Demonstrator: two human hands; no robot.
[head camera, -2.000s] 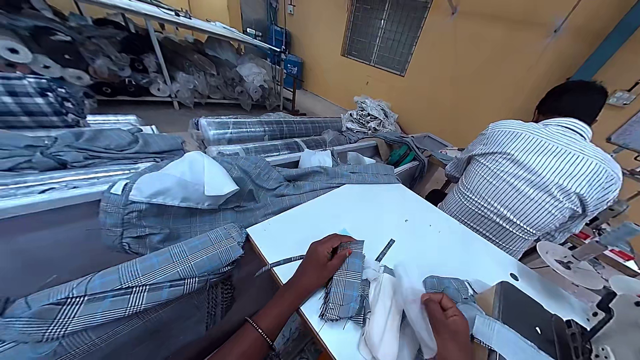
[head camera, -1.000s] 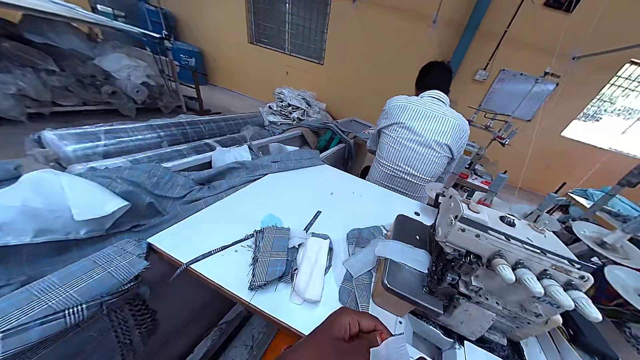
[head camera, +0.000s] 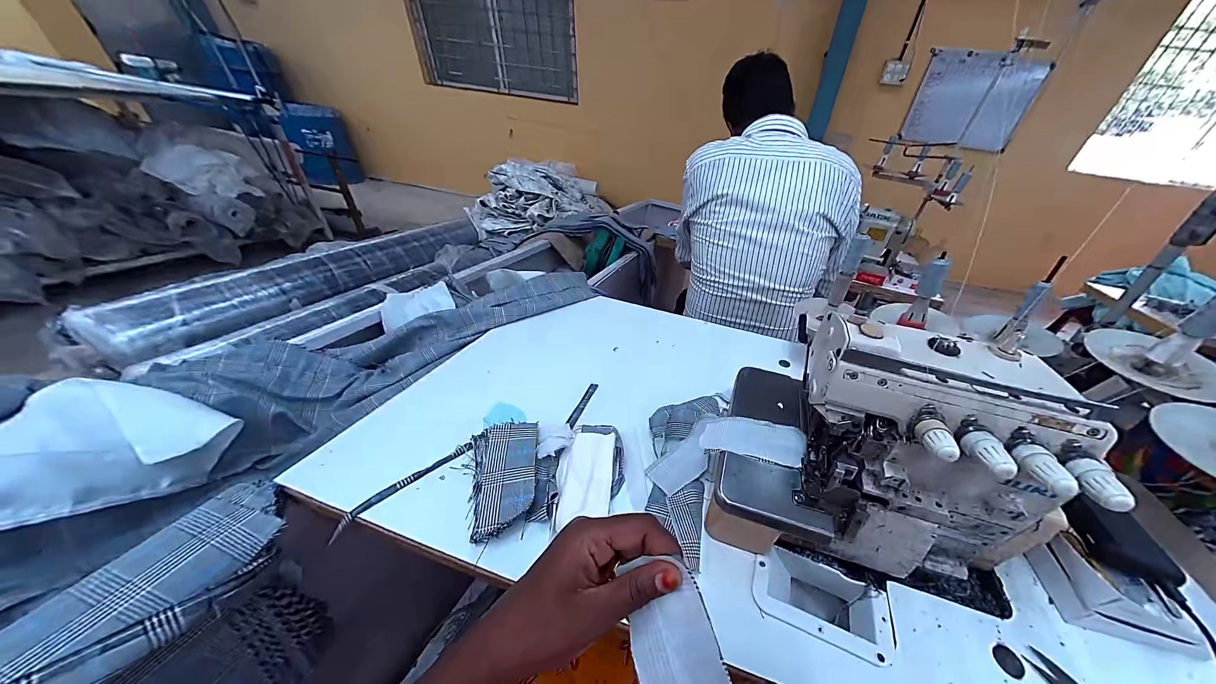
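Note:
My left hand (head camera: 598, 589) comes in at the bottom centre and pinches a white fabric strip (head camera: 679, 632) between thumb and fingers. Beyond it on the white table lie a frayed plaid fabric piece (head camera: 505, 480) and a folded white piece (head camera: 586, 475). A narrow dark strip (head camera: 404, 486) reaches from them toward the table's left edge. To the right, another white strip (head camera: 750, 440) lies across the plate of the overlock sewing machine (head camera: 950, 446), with grey plaid pieces (head camera: 679, 508) beside it. My right hand is out of view.
The white table (head camera: 427, 408) has grey plaid cloth (head camera: 285, 389) along its left side. Plastic-wrapped fabric rolls (head camera: 266, 290) lie beyond. A person in a striped shirt (head camera: 774, 228) sits behind the table, back turned. Thread snips (head camera: 1050, 665) lie at bottom right.
The view has swung right, toward the machine. Two seconds ago both my hands were on the fabric pieces on the table; those pieces now lie released, and my left hand holds a white strip nearer me.

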